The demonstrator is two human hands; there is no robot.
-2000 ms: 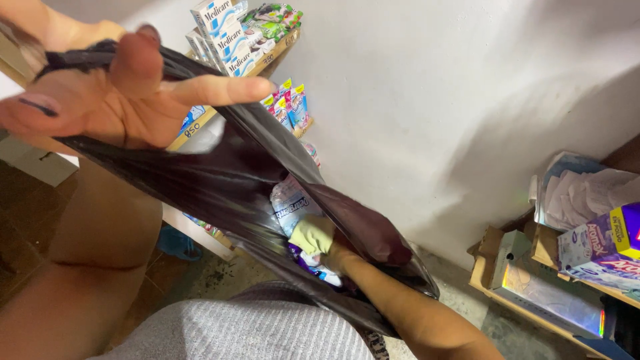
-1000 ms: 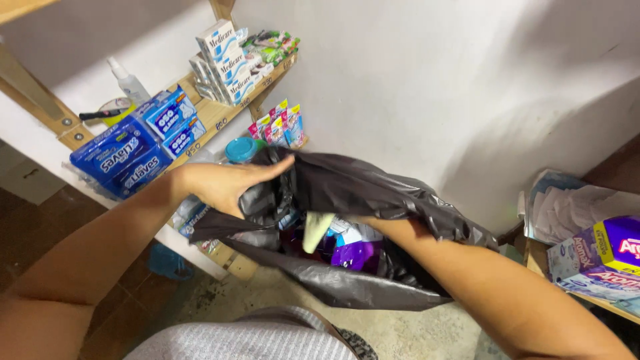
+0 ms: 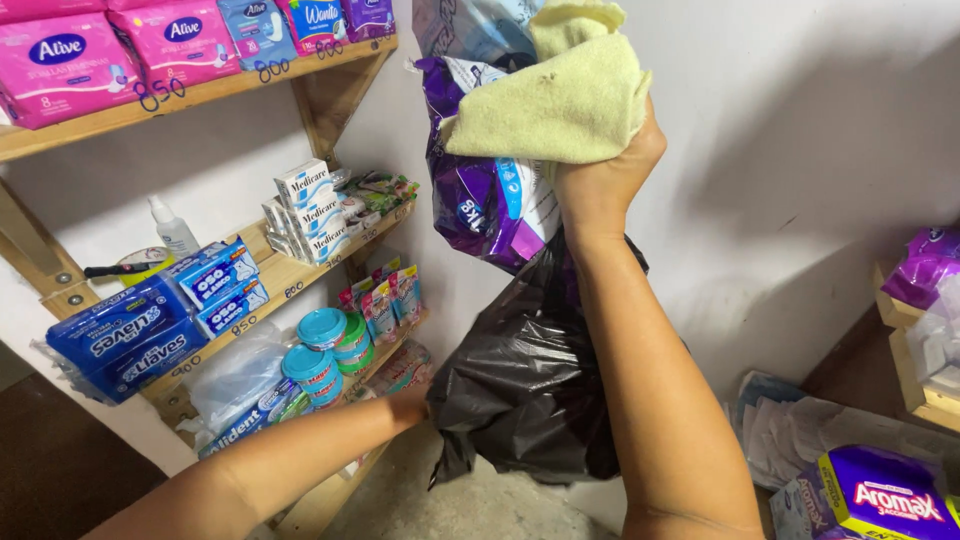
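Raised near the wall, my right hand (image 3: 611,176) grips a yellow cloth (image 3: 555,94) together with a purple plastic detergent bag (image 3: 476,199). Behind the cloth is a translucent blue printed plastic package (image 3: 476,30). A black plastic bag (image 3: 525,367) hangs just below, beside my right forearm. My left hand (image 3: 424,401) is at the left side of the black bag, mostly hidden behind it, so its fingers cannot be seen.
Wooden shelves (image 3: 270,289) at left hold pink pad packs (image 3: 64,71), blue soap packs (image 3: 124,337), white boxes (image 3: 311,214), a spray bottle (image 3: 172,225) and round tubs (image 3: 311,367). At lower right are a purple detergent box (image 3: 889,491) and stacked plastic packets (image 3: 795,435).
My right hand has come up out of the black bag with the yellow cloth and the purple bag. My left hand has moved from the bag's opening to its side.
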